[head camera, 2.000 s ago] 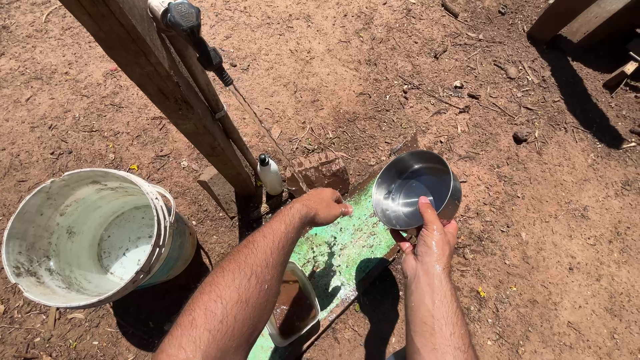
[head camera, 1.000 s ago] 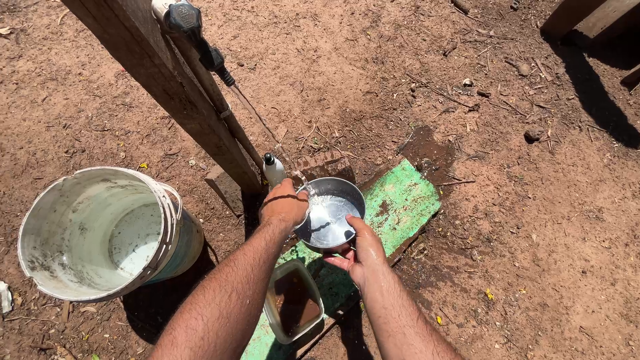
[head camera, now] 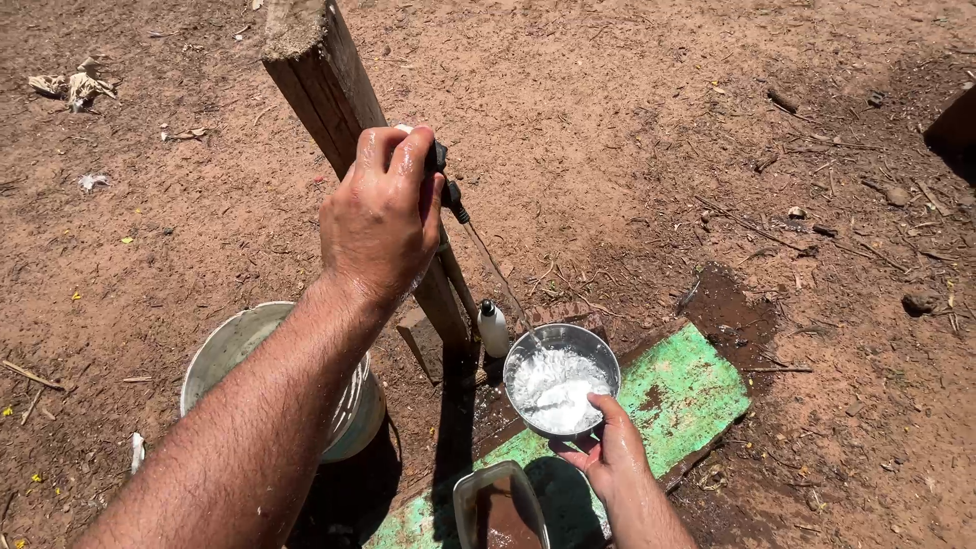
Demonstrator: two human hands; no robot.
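Note:
My left hand (head camera: pixel 385 202) is closed around the top of a black outdoor tap (head camera: pixel 437 158) fixed beside a wooden post (head camera: pixel 335 91); the fingers hide part of the tap. A stream of water runs from its spout into a round metal bowl (head camera: pixel 564 332), where the water is splashing and foamy. My right hand (head camera: pixel 610 450) grips the bowl by its near right rim, thumb on the inside and fingers beneath. Just left of the bowl stands a white bottle (head camera: pixel 492 332) with a dark cap. Below the bowl is a plastic container (head camera: pixel 463 503) of brown liquid.
A green-painted board (head camera: pixel 686 389) lies on the dirt under the bowl and container. A large whitish bucket (head camera: pixel 206 366) stands left of the post, partly behind my left forearm. Twigs and a stone (head camera: pixel 917 305) lie on the ground at right.
My left hand has moved from the bowl up to the tap. Water now runs visibly thicker into the bowl, which my right hand still holds. The view has shifted.

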